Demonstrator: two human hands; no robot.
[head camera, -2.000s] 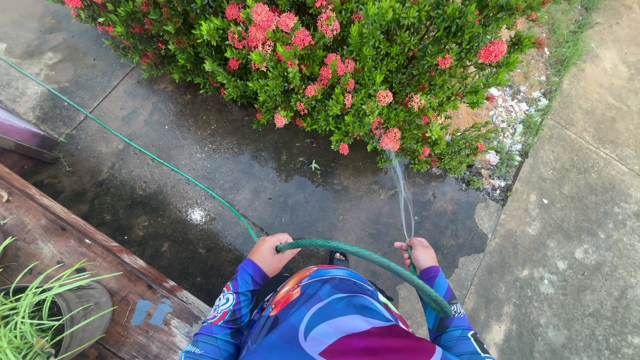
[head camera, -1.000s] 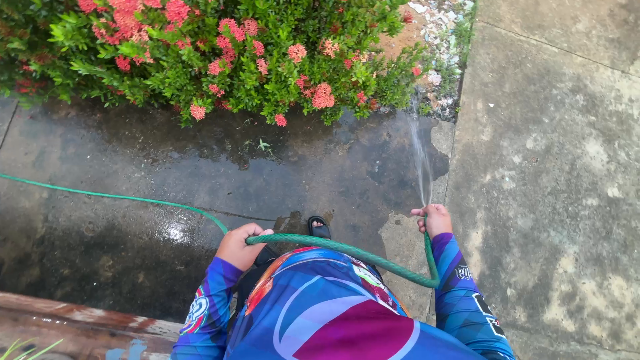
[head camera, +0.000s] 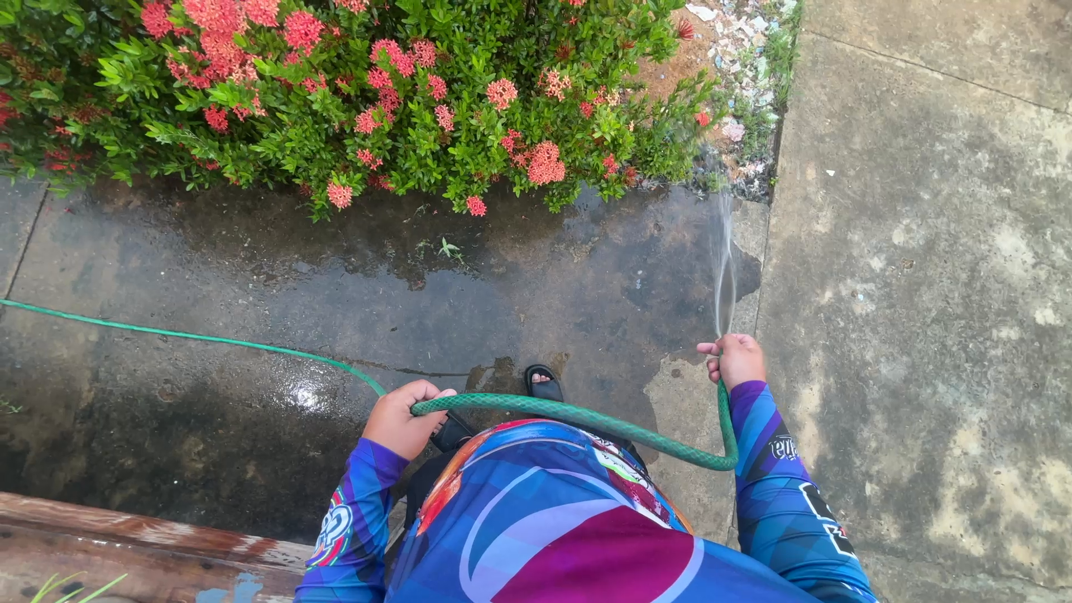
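My left hand (head camera: 406, 420) is closed around a green garden hose (head camera: 578, 413), which bows across in front of my body. At the hose's outlet end, my right hand (head camera: 737, 360) grips it, the end itself hidden by the fingers. Water (head camera: 722, 260) streams from there, away from me, onto the edge of the bed beside a leafy bush (head camera: 469, 100) with coral-red flower clusters. From my left hand the hose runs off to the left over wet concrete.
Wet concrete paving (head camera: 352, 285) lies between me and the bush. Pale rubble (head camera: 745, 50) and grass border the bed. A drier concrete slab (head camera: 921, 293) spans the right. A worn wooden edge (head camera: 151, 532) is at lower left, and my sandalled foot (head camera: 543, 385) shows below.
The water stream has moved right along the bush, from below its flowers to the rubble at its right edge. Both hands keep hold of the hose. The view has shifted right.
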